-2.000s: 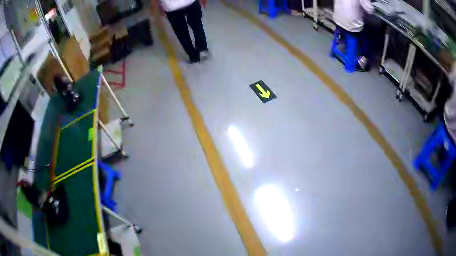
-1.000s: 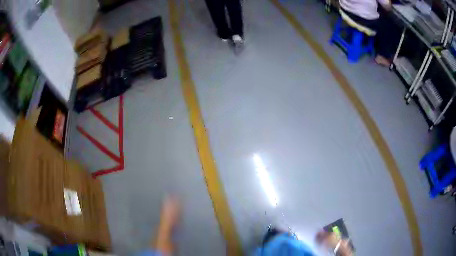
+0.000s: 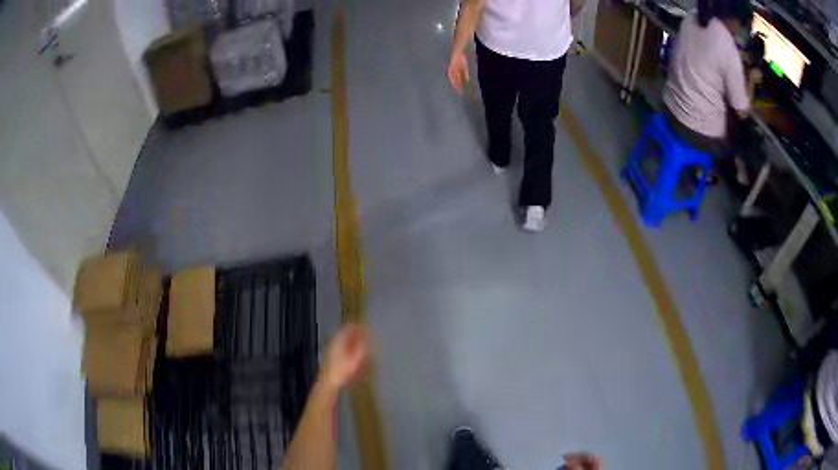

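My left hand (image 3: 347, 356) is in front of me at the lower middle, over the yellow floor line (image 3: 347, 229). It is blurred, its fingers look curled, and no object shows in it. My right hand (image 3: 581, 461) shows only as a small part at the bottom edge; its fingers and any hold cannot be made out. A dark shoe (image 3: 469, 452) shows between them. Beside my left hand is a black pallet (image 3: 266, 321) with brown cardboard cartons (image 3: 118, 353) on its left part.
A person (image 3: 522, 101) in a white top and dark trousers is ahead in the aisle. Another person (image 3: 700, 83) sits on a blue stool (image 3: 666, 174) at a workbench on the right. Another stool (image 3: 776, 427) is lower right. Wrapped goods (image 3: 248, 57) stand upper left by a white wall.
The view has moved forward along the aisle; the black pallet with cartons is now closer, at lower left. The person ahead shows larger. The big carton at left has left the view.
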